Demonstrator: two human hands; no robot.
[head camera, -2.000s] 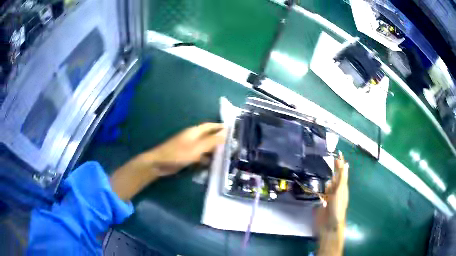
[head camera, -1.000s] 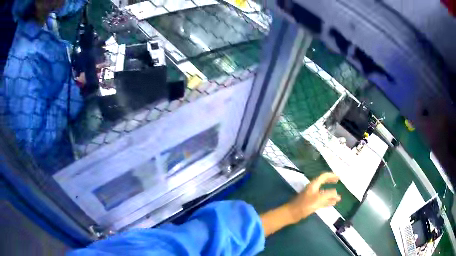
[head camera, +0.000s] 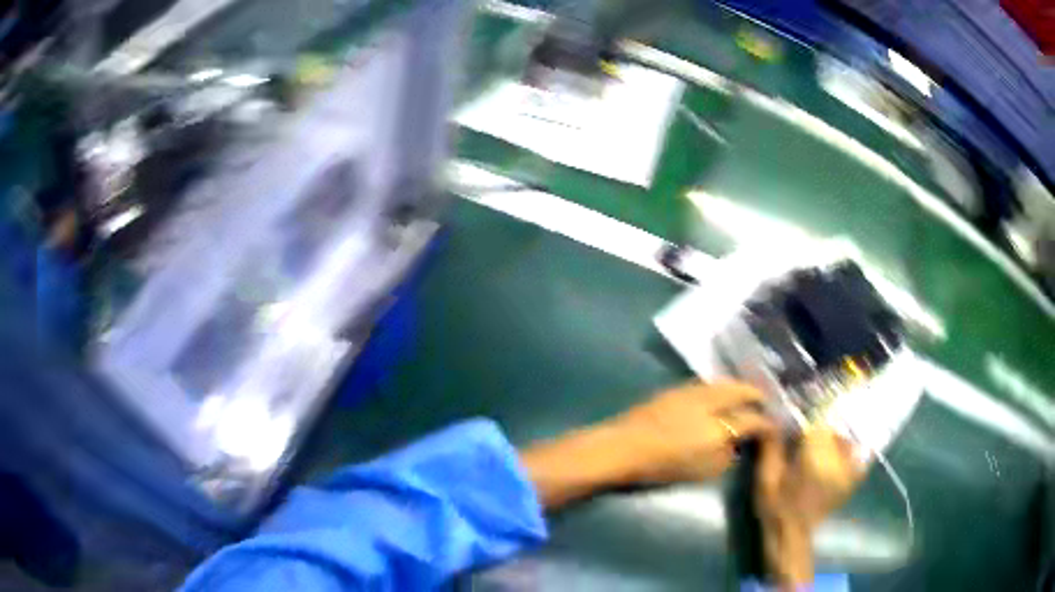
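An open projector unit (head camera: 827, 312) with black internals lies tilted on a white sheet (head camera: 691, 322), over the white rail at the right. Yellow parts show at its near edge. My left hand (head camera: 694, 434) is at the unit's near left corner, and my right hand (head camera: 810, 480) is close beside it at the near edge. Both are blurred, and I cannot tell if the fingers hold the sheet, the unit or a wire. A thin pale wire (head camera: 900, 491) curves down to the right of my right hand.
Another unit (head camera: 567, 60) on a white sheet (head camera: 625, 121) sits on the green belt at the upper middle. The white rail (head camera: 567, 222) crosses between bench and belt. A framed instruction sheet (head camera: 249, 272) stands at the left. Part of a person in blue shows at the left edge.
The view has swung right and down. My left hand, reaching over the rail with fingers spread a second ago, is now at a unit on the near side. My right hand has come into view.
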